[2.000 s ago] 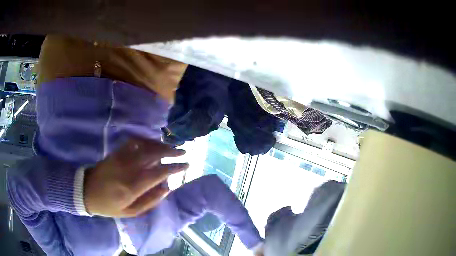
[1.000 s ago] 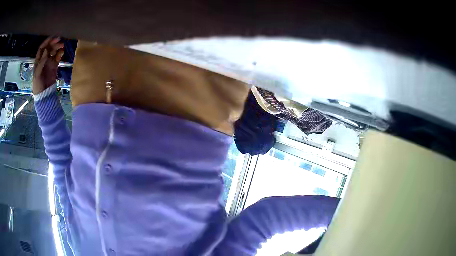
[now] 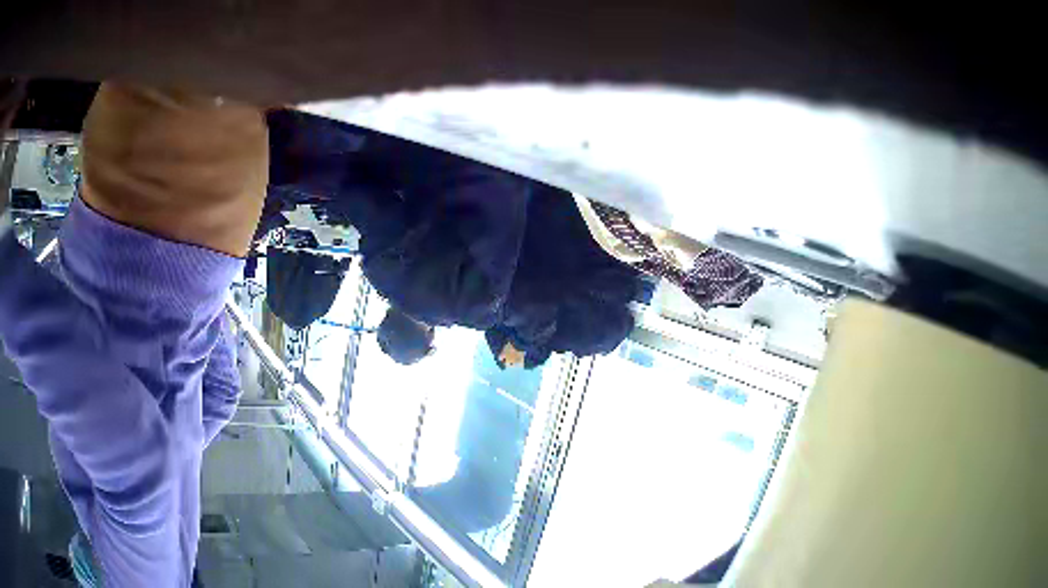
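Observation:
Neither of my hands can be made out. A large cream, smooth, rounded object [image 3: 908, 459], perhaps a thread cone, fills the lower right, very close and cut off by the edge. A bright white surface [image 3: 713, 149] crosses the upper right, under a dark blurred band. Striped dark cloth [image 3: 724, 279] with a cream part [image 3: 615, 230] shows small beside that surface, right of centre. No hand touches the cloth.
The view is strongly tilted. A person in a purple top [image 3: 138, 356] and tan garment [image 3: 172, 167] is at the left. Another person's dark clothing [image 3: 448, 241] is at centre. Bright windows [image 3: 644, 459] and a long pale rail [image 3: 356, 459] lie below.
The person in purple has moved left and turned, uncovering the dark-clothed person and windows. The raised hand seen earlier is no longer clearly visible. The cream object and striped cloth have not moved.

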